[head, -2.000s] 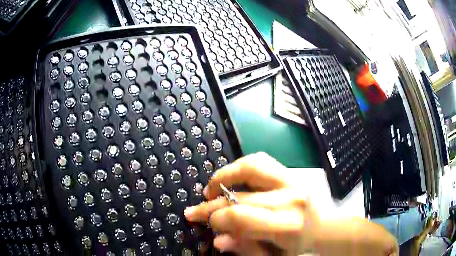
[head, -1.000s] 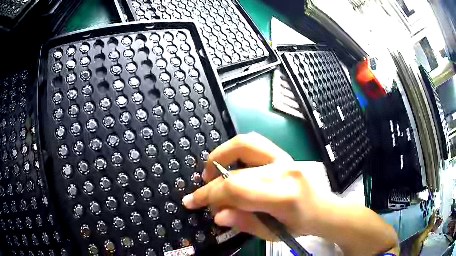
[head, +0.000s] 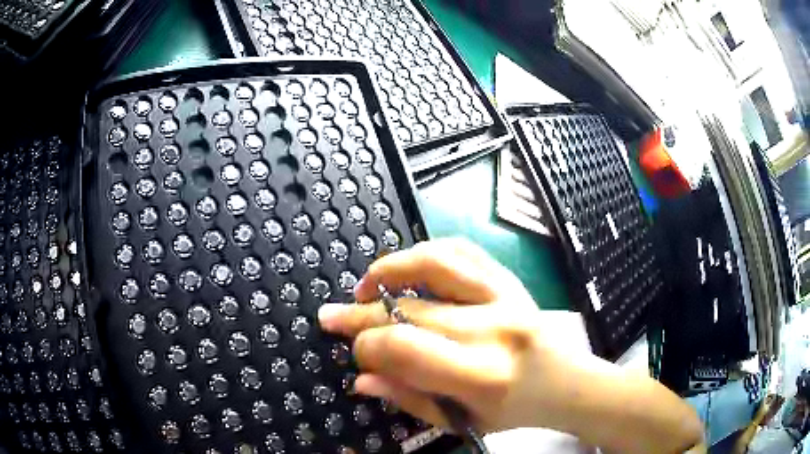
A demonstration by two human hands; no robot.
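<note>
A large black blister tray (head: 105,293) fills the left and middle. Most pockets hold small silvery round components (head: 251,267); some near its top are empty. My right hand (head: 444,346) is over the tray's right side, its index fingertip extended above the components. It holds a pen (head: 388,301) whose metallic tip shows between the fingers; its dark barrel shows below the palm. Whether a fingertip touches a component, I cannot tell. My left hand is not in view.
Another filled tray (head: 53,330) lies left. A glossy tray (head: 504,140) is behind, a mostly empty-looking one (head: 533,160) to the right, on green mat (head: 475,197). An orange-red object (head: 663,164), paper stacks (head: 613,66) and a person's hand (head: 766,412) are farther right.
My right hand first moved down the tray relative to its rows, then up again, with the pen still in it. The view shifted slightly, and the pen's barrel shows less than a second ago.
</note>
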